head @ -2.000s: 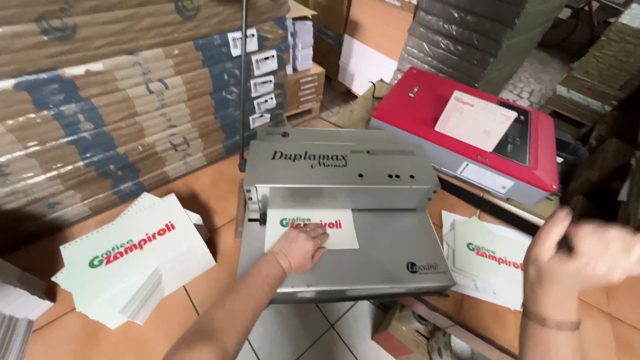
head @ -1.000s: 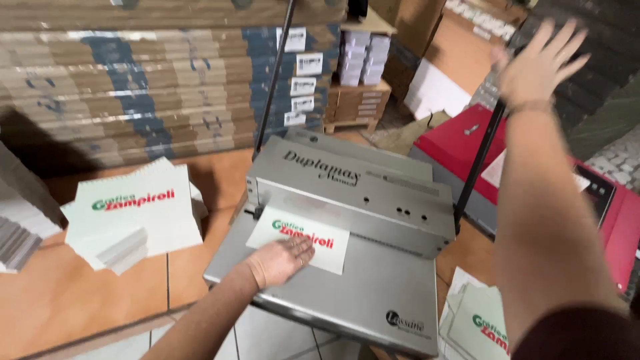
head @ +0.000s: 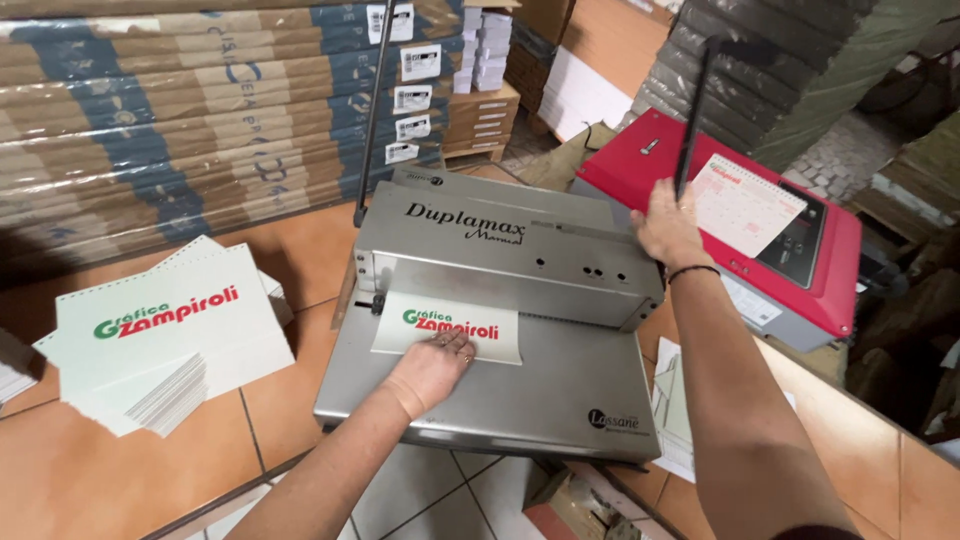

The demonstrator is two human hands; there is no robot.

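Observation:
A grey Lassane Duplamax manual punching machine (head: 480, 247) stands in the middle. A white printed sheet (head: 390, 330) lies on its bed, with the far edge in the slot under the head. My left hand (head: 435, 367) presses flat on the sheet's near part, fingers close together. At the machine's right end, my right hand (head: 669, 225) is around the lower part of a black lever (head: 696, 120), which rises above it; part of the grip is hidden. A second black rod (head: 375, 112) stands up at the left end. Left of the machine lie stacked printed sheets (head: 180, 315) with punched edges.
Behind the machine's right end is a red-topped machine (head: 630, 150) with a wire-bound calendar page (head: 742, 206) on it. More sheets (head: 671, 405) lie to the right on the tiled counter (head: 135, 472). Wrapped paper reams (head: 150, 135) are piled behind.
My right hand, open in the air beside the lever one second ago, has come down onto its lower part. The lever stands more upright than two seconds ago. My left hand stays on the sheet.

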